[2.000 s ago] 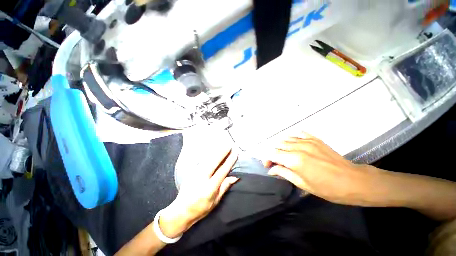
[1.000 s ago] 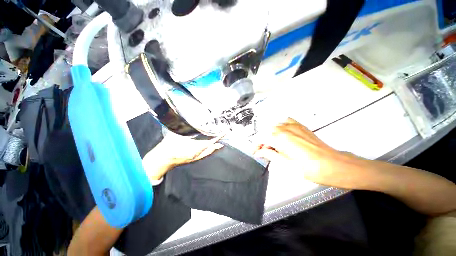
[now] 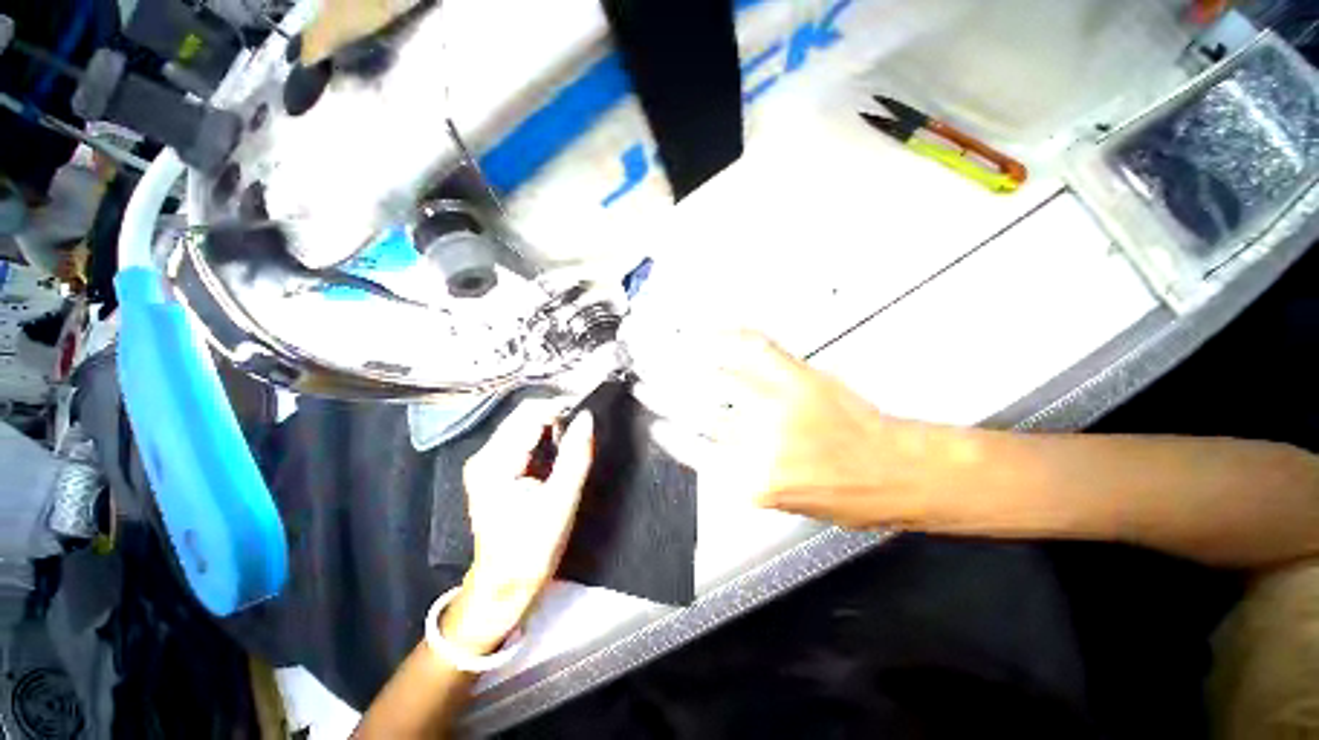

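Note:
The dark grey cloth (image 3: 644, 528) lies on the white table in front of the needle area (image 3: 579, 336) of the sewing machine, with one corner near the table's front edge. My left hand (image 3: 524, 506), with a white band on the wrist, pinches the cloth close to the needle; its fingers are bent. My right hand (image 3: 767, 427) is right of the needle beside the cloth, palm down. Its fingertips are washed out by glare, so its hold is unclear. A small lighter grey piece (image 3: 449, 416) shows left of my left hand.
A blue paddle (image 3: 210, 463) on a white arm stands at the left. Snips (image 3: 948, 145) lie right of the needle, and a clear tray (image 3: 1222, 159) is at far right. A black strip (image 3: 677, 94) hangs over the machine head. More dark cloth (image 3: 340, 535) lies at the left.
My left hand has come out from behind the blue paddle to the cloth near the needle. The cloth's spread and angle have changed. The head view has also shifted. My right hand stays beside the needle.

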